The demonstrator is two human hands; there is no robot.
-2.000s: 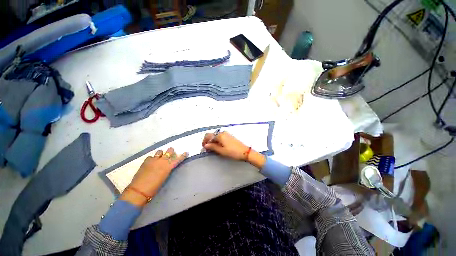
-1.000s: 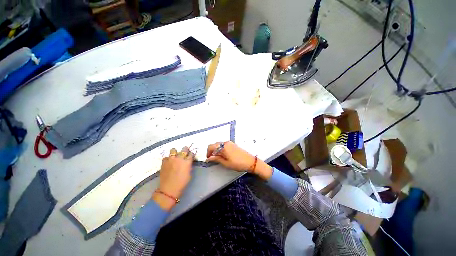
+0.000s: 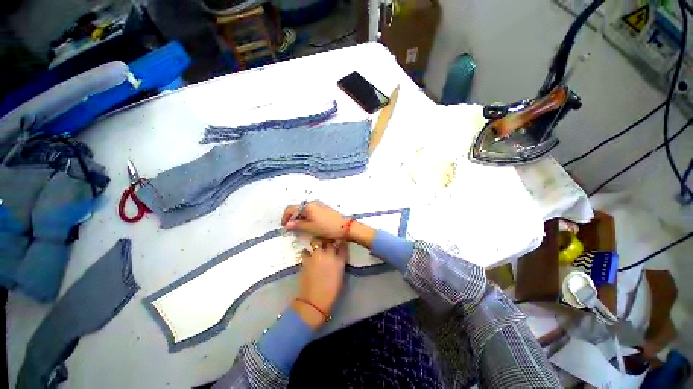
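The white curved paper pattern (image 3: 228, 283) lies flat on a grey-blue cut piece (image 3: 179, 342), whose edge shows as a dark border around it. My left hand (image 3: 323, 270) lies on the middle of the pattern, fingers spread and pressing down, holding nothing. My right hand (image 3: 318, 220) grips a thin light marking pen (image 3: 301, 209) near the far edge of the pattern. The pen's tip is hidden by my fingers. My right wrist crosses just beyond my left fingers.
Beyond lie a stack of cut pieces (image 3: 258, 163), dark strips (image 3: 270, 124), red-handled scissors (image 3: 131, 199), a phone (image 3: 363, 92) and cardboard (image 3: 384, 121). More cut pieces (image 3: 80, 311) and bundles (image 3: 38, 220) are left. An iron (image 3: 520, 129) stands right; boxes (image 3: 536, 266) are below.
My right hand has moved with the pen from the pattern's near edge to its far edge. My left hand has moved right along the pattern. The view has shifted too.
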